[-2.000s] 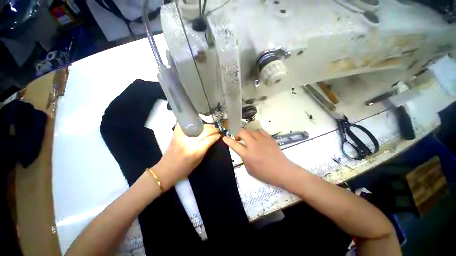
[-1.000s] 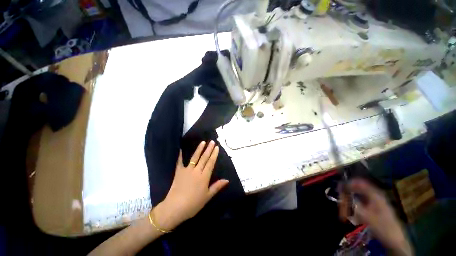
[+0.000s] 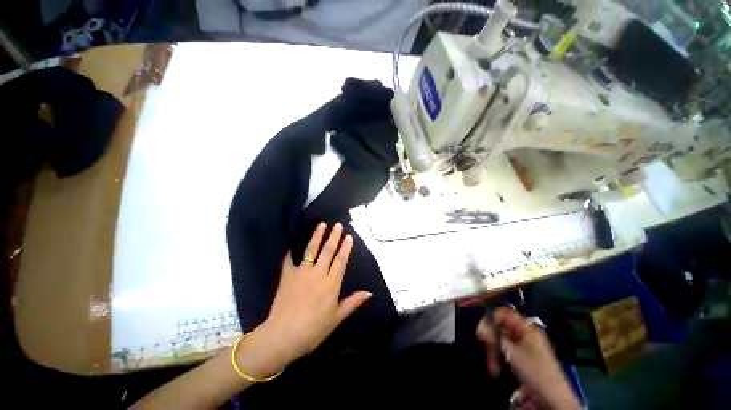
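Note:
The black garment piece [image 3: 264, 216] lies in a curved loop on the white table left of the sewing machine [image 3: 457, 88], its far end bunched beside the needle area. My left hand [image 3: 308, 296] lies flat on the near part of the fabric, fingers apart, gripping nothing. My right hand [image 3: 521, 352], blurred, is just off the table's front edge and holds the fabric scissors [image 3: 474, 276]. Their blades are blurred and point up over the table edge. The blades are apart from the fabric.
Grey thread snips [image 3: 473, 217] lie on the machine bed. A black-handled tool [image 3: 599, 226] and an orange-brown stick [image 3: 521, 172] lie farther right. A dark bundle [image 3: 84, 120] sits on the brown board [image 3: 68, 240] at left. A blue bin stands below right.
The fabric has come away from the needle and my left hand has moved down onto it. My right hand has picked up the scissors and, since a second ago, moved left. The view has shifted.

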